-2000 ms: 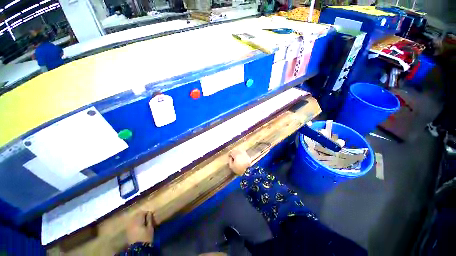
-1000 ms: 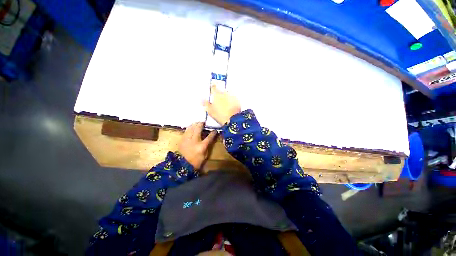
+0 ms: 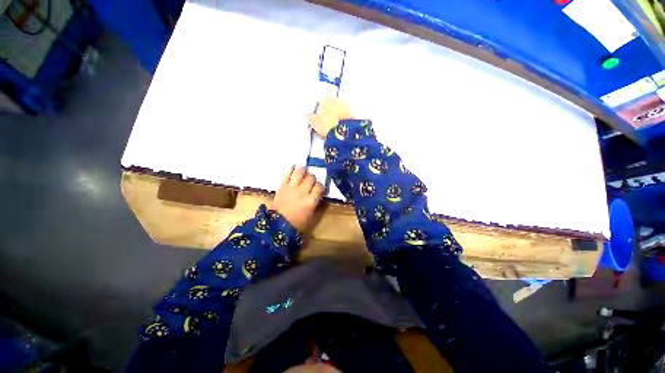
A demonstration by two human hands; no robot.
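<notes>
A long, narrow dark-blue cutting die with pale openings lies on the white board, running from the near edge toward the press. My right hand lies on the middle of the die, its fingers at the die's left side. My left hand is at the die's near end, by the board's ragged front edge, with its fingertips on or beside the die. Whether either hand grips the frame cannot be told. The hands cover parts of the die.
The wooden front rail runs along the near edge, with a dark block near each end. The blue press beam stands behind the board, with a green button and papers on it. A blue bucket stands at the right.
The view has swung from along the press to down on the board. Since one second ago my right hand has moved farther up the die; my left fingers have moved from the rail edge onto the near end.
</notes>
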